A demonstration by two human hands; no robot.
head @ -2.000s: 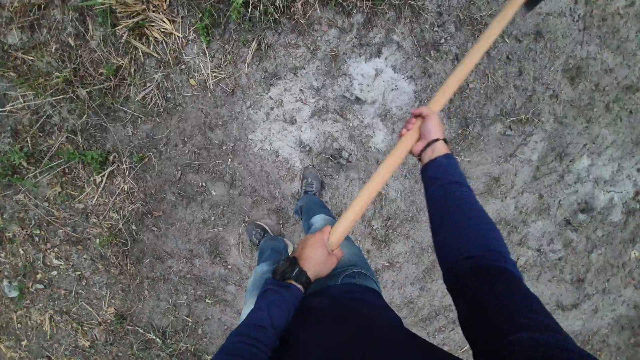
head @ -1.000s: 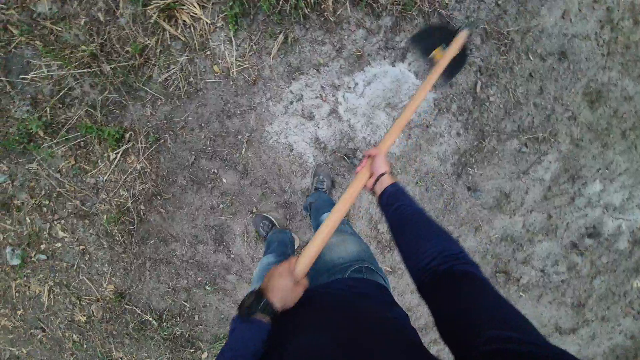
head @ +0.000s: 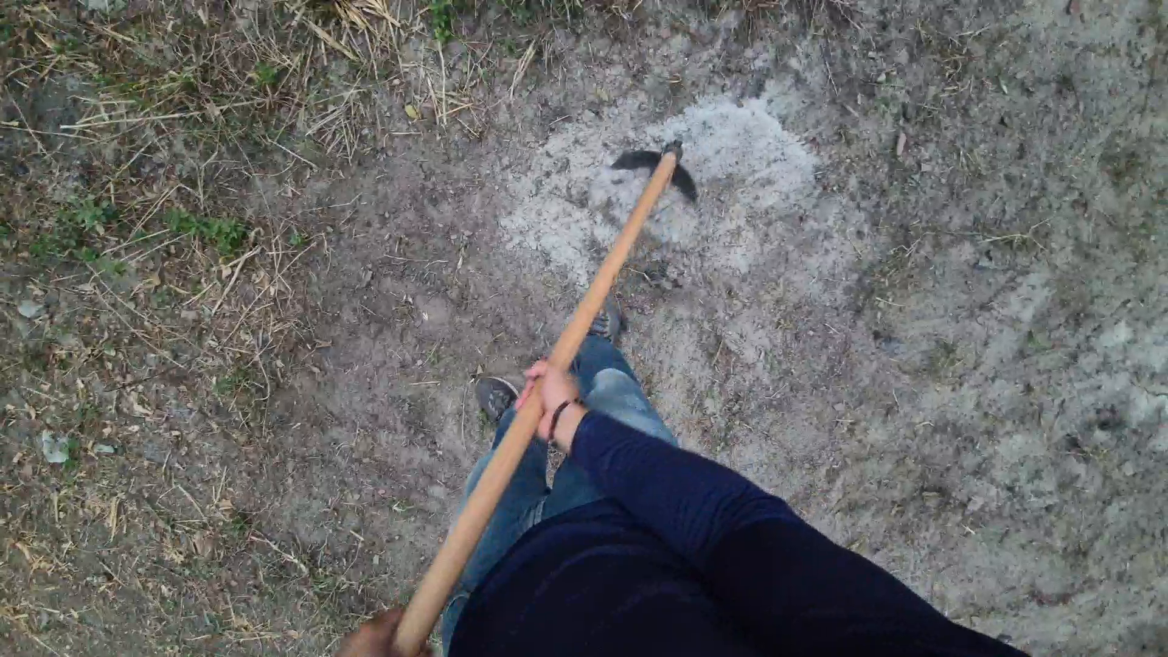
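Observation:
A hoe with a long wooden handle (head: 593, 297) runs from the lower left up to its dark metal blade (head: 683, 180), which is at the pale patch of loose soil (head: 744, 141). My right hand (head: 550, 394), with a dark band at the wrist, grips the middle of the handle. Close to the handle's near end, my left hand (head: 372, 636) is closed around the wood, partly cut off by the bottom edge of the view. Whether the blade touches the soil cannot be told.
My two shoes (head: 495, 398) stand on bare grey-brown ground just below the pale patch. Dry grass and straw (head: 356, 73) with small green weeds (head: 214, 230) cover the left and upper left. Rough, lighter soil (head: 1022, 456) spreads on the right.
The hoe's blade has come down from the upper right to the pale patch. Both hands have moved down and left with the handle, the right hand now in front of my legs.

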